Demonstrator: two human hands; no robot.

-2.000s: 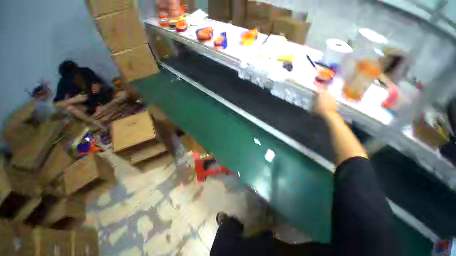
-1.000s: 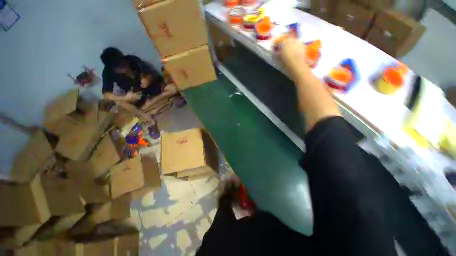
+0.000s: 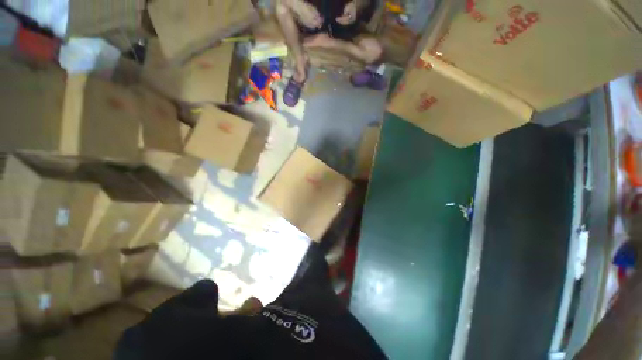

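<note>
My left hand [image 3: 248,306] shows only as a small patch of skin by the dark clothing at the bottom; its fingers are unclear. A blurred skin-coloured shape, part of my right hand or forearm [image 3: 619,327], is cut off at the lower right edge; no held thing shows. The green bench [image 3: 415,246] runs beside a black belt [image 3: 528,246]. Closed brown cartons with red print stand at the bench's far end, a larger one [image 3: 556,53] over a smaller one [image 3: 461,105]. A small scrap [image 3: 466,208] lies at the bench edge.
A closed carton [image 3: 307,193] stands on the floor left of the bench. Many brown cartons [image 3: 105,211] fill the left side. A seated person [image 3: 331,28] is at the top, near orange and blue items [image 3: 262,83]. The white shelf with orange items [image 3: 631,165] is cut off at right.
The view has swung left and down toward the floor and bench end. My right arm, earlier reaching to the orange items on the shelf, is now mostly out of the picture at lower right.
</note>
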